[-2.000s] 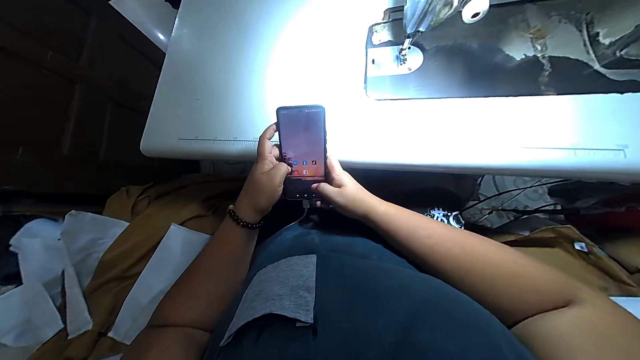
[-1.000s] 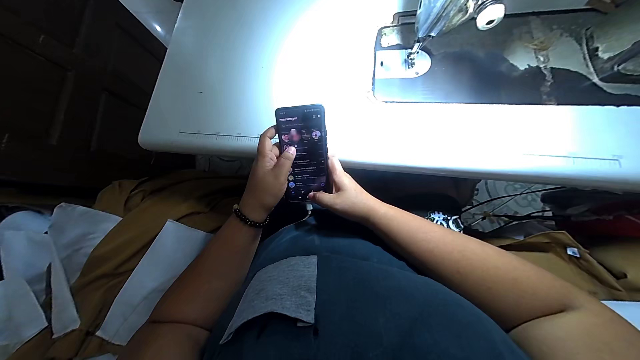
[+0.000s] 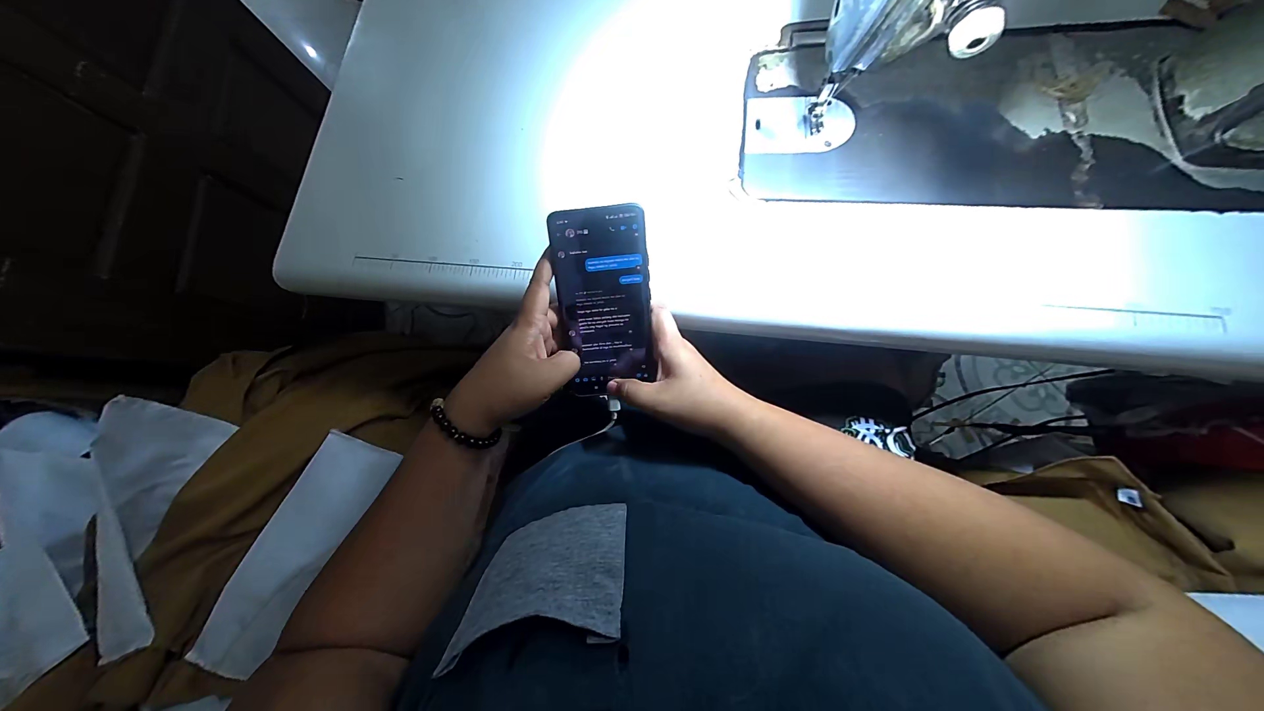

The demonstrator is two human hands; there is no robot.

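A smartphone [image 3: 602, 296] is held upright between both hands, its lit screen showing a dark message view. My left hand [image 3: 518, 365] grips its left side and lower edge, thumb over the lower left of the screen. On the lower right side, my right hand [image 3: 681, 380] holds the phone with the thumb at the bottom edge. A white cable [image 3: 614, 407] is plugged into the phone's bottom. The phone's upper part overlaps the front edge of a white sewing machine table [image 3: 425, 217]. A grey fabric piece [image 3: 558, 568] lies on my dark shirt.
The sewing machine's needle and presser foot [image 3: 818, 114] stand at the upper right over its bed plate [image 3: 938, 148]. White cut fabric pieces [image 3: 296, 553] lie on brown cloth [image 3: 217, 494] at the left. More brown cloth [image 3: 1076, 504] and dark cables [image 3: 1007, 390] are at the right, below the table.
The phone screen has gone from a home screen to a list, then to a message view. My left thumb has moved down from the middle of the screen to its lower left.
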